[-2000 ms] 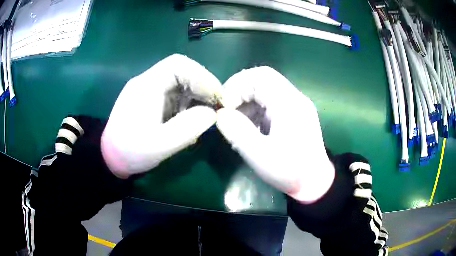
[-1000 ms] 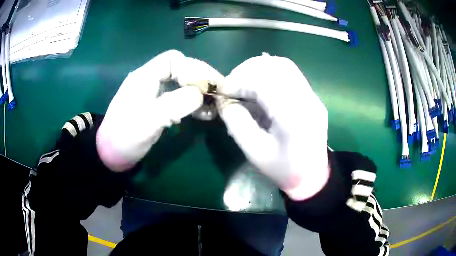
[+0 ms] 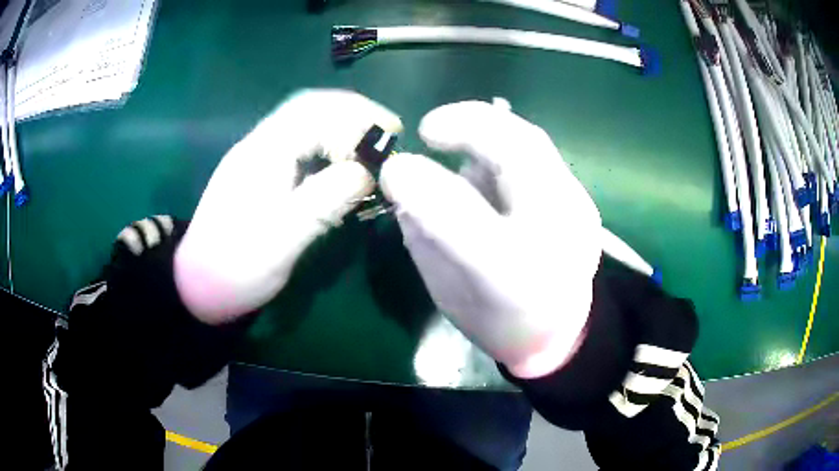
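My left hand, in a white glove, pinches a small black connector housing between thumb and fingers, above the green mat. Thin wire ends show just below it, between the hands. My right hand, also gloved, is right beside it, thumb tip near the housing, index finger raised away from the thumb. The white cable emerges beside my right wrist and ends in a blue connector. Whether the right fingers grip the cable or wires is hidden by the glove.
A white cable with a black connector lies at the top centre, others behind it. A dense cable pile lies at right. Printed paper and thin cables are at upper left. The green tabletop's front edge crosses below my hands.
The black housing is now turned and clearly visible in my left fingers. My right index finger has lifted off the thumb. The cable's blue end now shows beside my right wrist.
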